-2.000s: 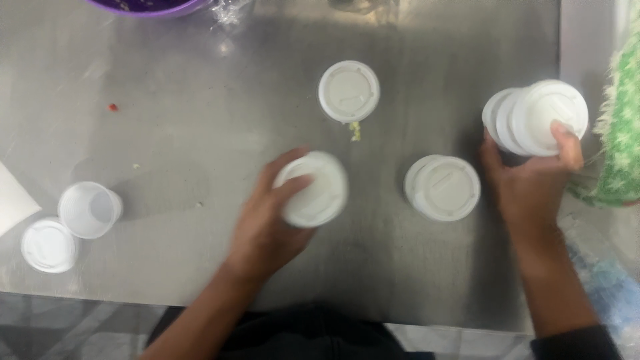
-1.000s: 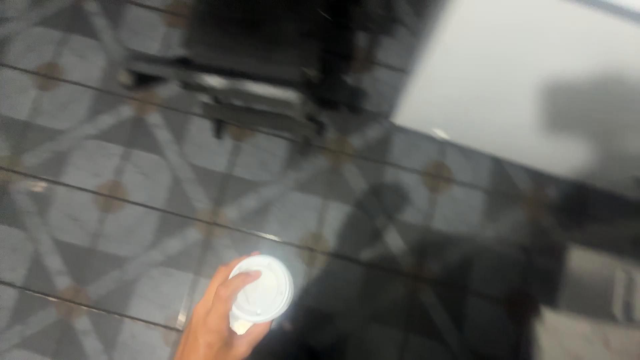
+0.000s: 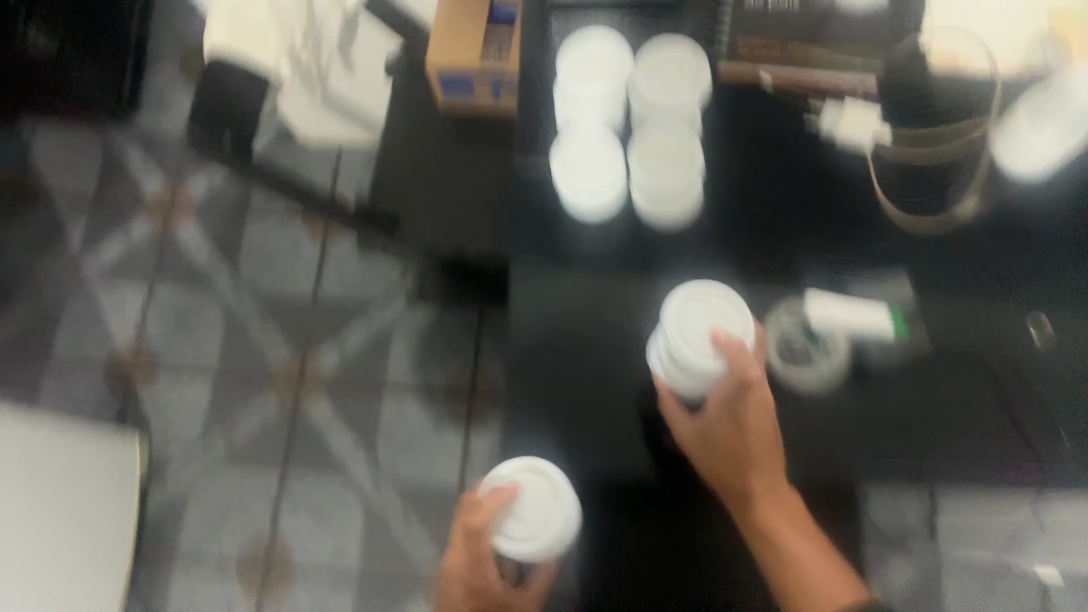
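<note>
My left hand (image 3: 493, 552), low in the view, grips a round container with a white lid (image 3: 534, 510), thumb on top. To its upper right, my right hand (image 3: 731, 425) holds a stack of white-lidded containers (image 3: 701, 336) over the black table, thumb on the top lid. Beyond my hands, several white-lidded containers (image 3: 589, 170) stand in two columns on the black table (image 3: 586, 340). A roll of clear tape (image 3: 806, 347) lies just right of my right hand, beside a white and green object (image 3: 852, 315). The picture is blurred.
A cardboard box (image 3: 473, 59) stands at the upper left of the table. A white cable and adapter (image 3: 852, 123), a spiral-bound book (image 3: 807, 38) and a white bottle-like object (image 3: 1041, 127) are at the upper right. Patterned floor tiles (image 3: 246, 374) lie left, with a white surface (image 3: 68, 510) at the lower left.
The view has moved from a metal table, across the tiled floor, to the black table. Both hands hold lidded containers; my right hand, out of view one second ago, is back in view.
</note>
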